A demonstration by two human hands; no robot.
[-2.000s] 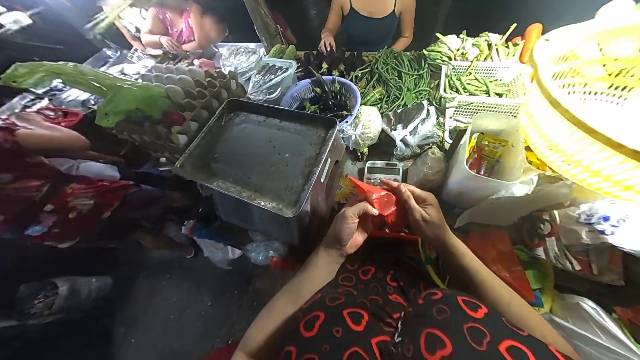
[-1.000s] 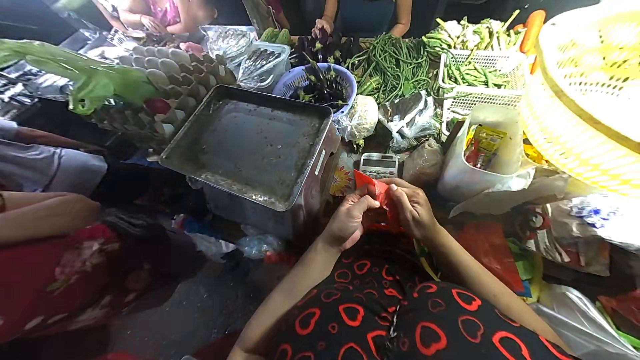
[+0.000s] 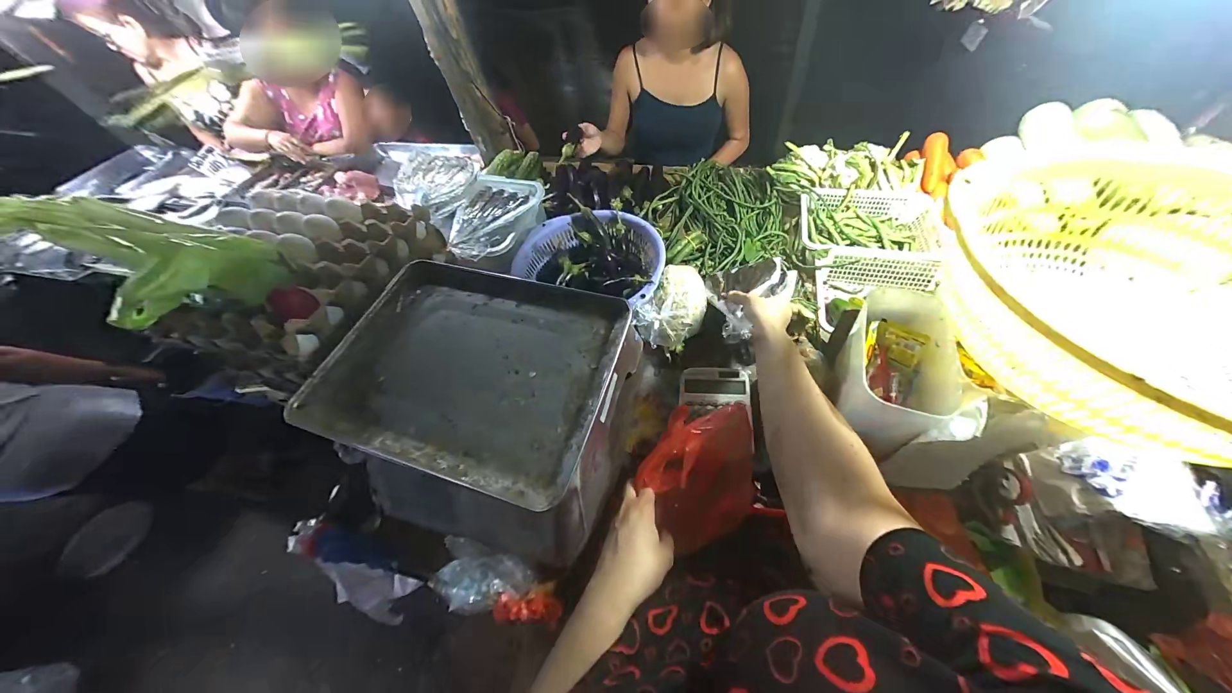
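Note:
My left hand (image 3: 643, 544) grips the edge of a red plastic bag (image 3: 707, 472), which hangs open in front of my body. Above that bag lies a white calculator (image 3: 714, 385), its lower part covered. My right hand (image 3: 765, 313) reaches out and has its fingers on a clear plastic bag (image 3: 770, 279) beside a wrapped pale vegetable (image 3: 677, 306). Whether the fingers are closed on the clear bag cannot be told. Just left of the wrapped vegetable stands a purple basket (image 3: 660, 265) of eggplants (image 3: 602, 252).
A large metal tray (image 3: 472, 385) lies on a box at centre left, by egg cartons (image 3: 356, 255). Green long beans (image 3: 722, 217) and white plastic baskets (image 3: 871, 260) line the back. A yellow basket (image 3: 1088, 337) fills the right. A person (image 3: 679, 120) stands across the stall.
My hands were together on the red bag. Now the bag hangs spread out from my left hand, and my right hand has moved forward to the clear bag.

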